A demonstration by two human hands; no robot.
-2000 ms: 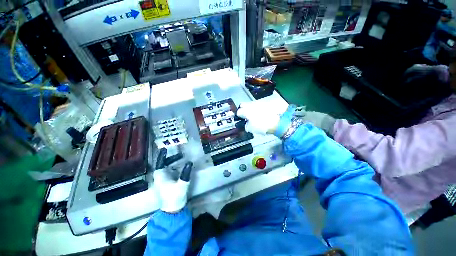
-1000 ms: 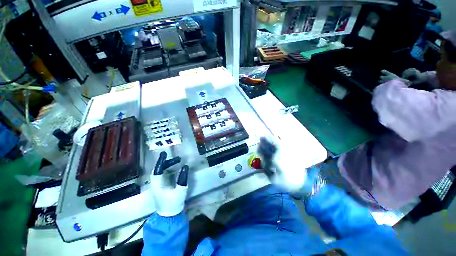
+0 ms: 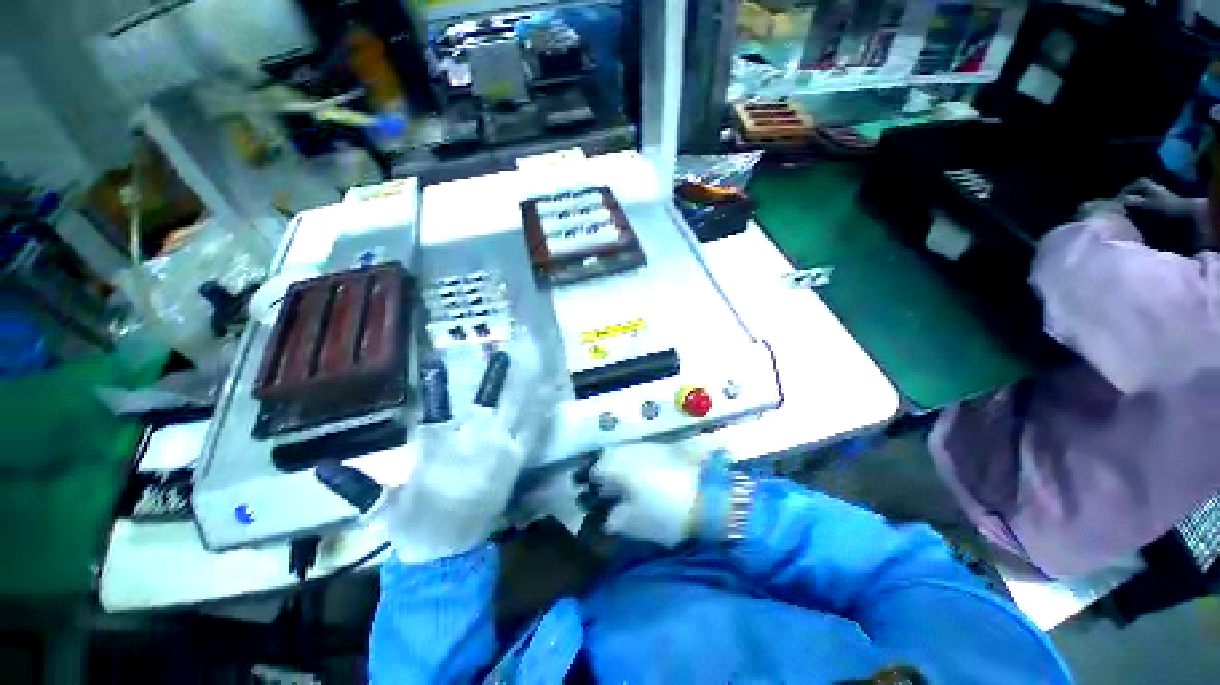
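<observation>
The right reddish-brown fixture [image 3: 582,230] holds rows of white parts and sits far back on its sliding plate. The left brown fixture [image 3: 335,328] has long slots that look empty. Loose rows of white parts with dark openings [image 3: 468,308] lie on the bare plate between the fixtures. My left hand [image 3: 462,468], in a white glove with black fingertips, is spread over the front of the machine bed, fingertips just before the loose rows; it is blurred. My right hand [image 3: 642,493], gloved, is low at the front edge with its fingers curled; whether it holds anything cannot be told.
A red emergency stop [image 3: 693,400] and round buttons line the front edge. A black bar [image 3: 625,372] lies behind them. A small silver piece [image 3: 808,277] is on the white table at right. A small black box [image 3: 713,208] stands right rear. A person in pink works at far right.
The right fixture has moved back, baring a yellow label. My right hand has moved from the fixture, past the emergency stop, to the front edge near my left hand. My left hand has spread its fingers.
</observation>
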